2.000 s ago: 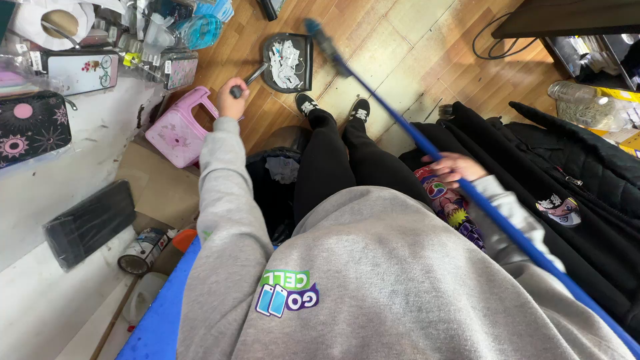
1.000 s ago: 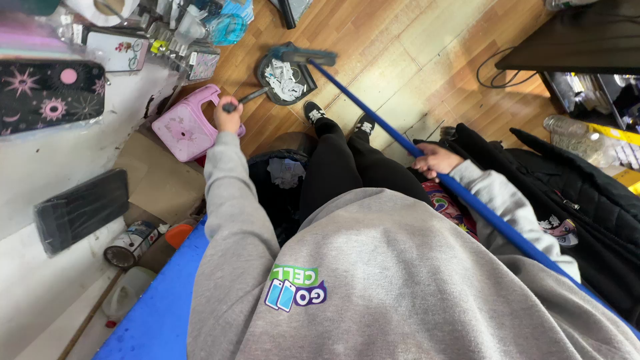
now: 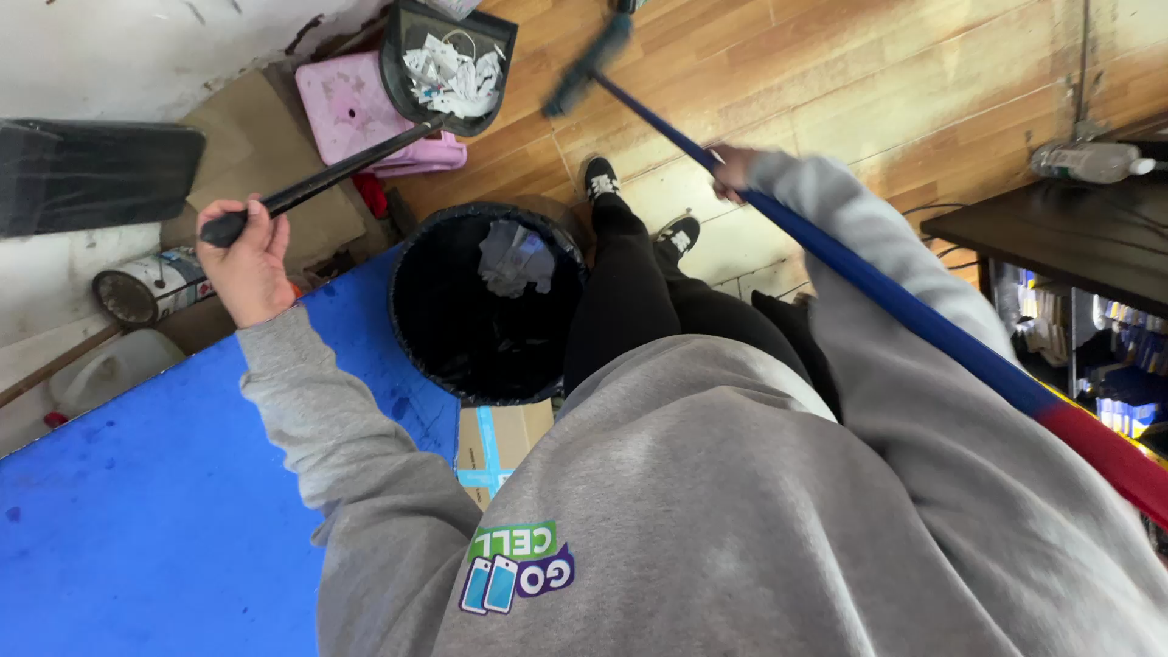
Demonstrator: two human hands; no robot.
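Note:
My left hand (image 3: 248,260) grips the black handle of a dustpan (image 3: 394,87), whose pan holds crumpled white paper scraps (image 3: 456,78) and overlaps the view of a pink plastic stool (image 3: 351,109). My right hand (image 3: 733,173) is closed around the blue shaft of a broom (image 3: 849,251). The broom's blurred head (image 3: 589,68) is over the wooden floor, right of the dustpan. Between my left arm and my legs stands a round bin with a black liner (image 3: 438,319), with a crumpled translucent bag (image 3: 516,258) inside.
A blue tabletop (image 3: 137,511) fills the lower left. Beyond it are a paint can (image 3: 151,287), a plastic jug (image 3: 114,370) and flat cardboard (image 3: 233,137). A dark shelf unit (image 3: 1077,233) with a plastic bottle (image 3: 1090,161) stands at right. A taped cardboard box (image 3: 525,433) lies below the bin.
The dustpan with the scraps has moved from the floor beyond my feet to beside the pink stool. The broom head has come away from the dustpan. The view has shifted a lot.

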